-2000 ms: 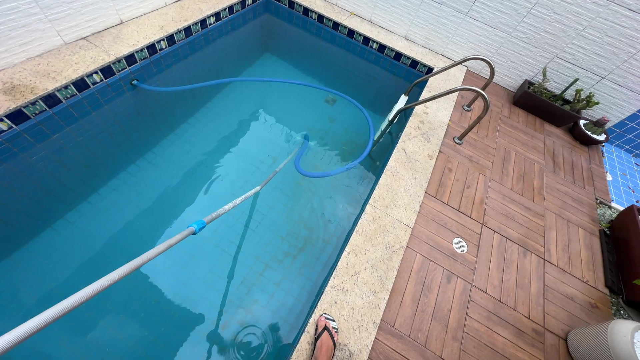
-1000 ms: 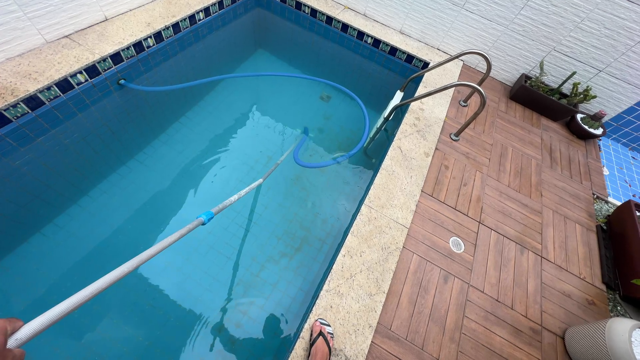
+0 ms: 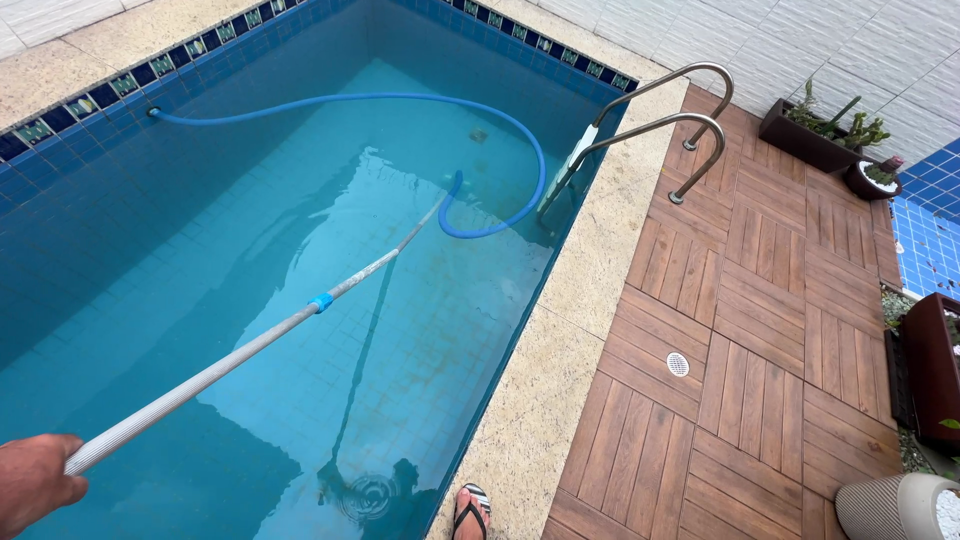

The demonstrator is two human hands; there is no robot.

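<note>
My left hand, at the lower left edge, is closed around the near end of a ribbed telescopic pole. A light blue locking collar joins the pole's two sections. The far end slants down into the pool water, and whatever it carries is too unclear to name. Close to that end, a blue pool hose rises and curves in a loop to a fitting in the left pool wall. My right hand is out of view.
A stone coping borders the pool, with my flip-flopped foot on it. A steel ladder stands at the far right corner. Wooden deck tiles hold a round drain cover. Planters and a ribbed pot line the right side.
My left hand, out of view at first and only partly in view a second ago, now shows more fully at the lower left, around the pole.
</note>
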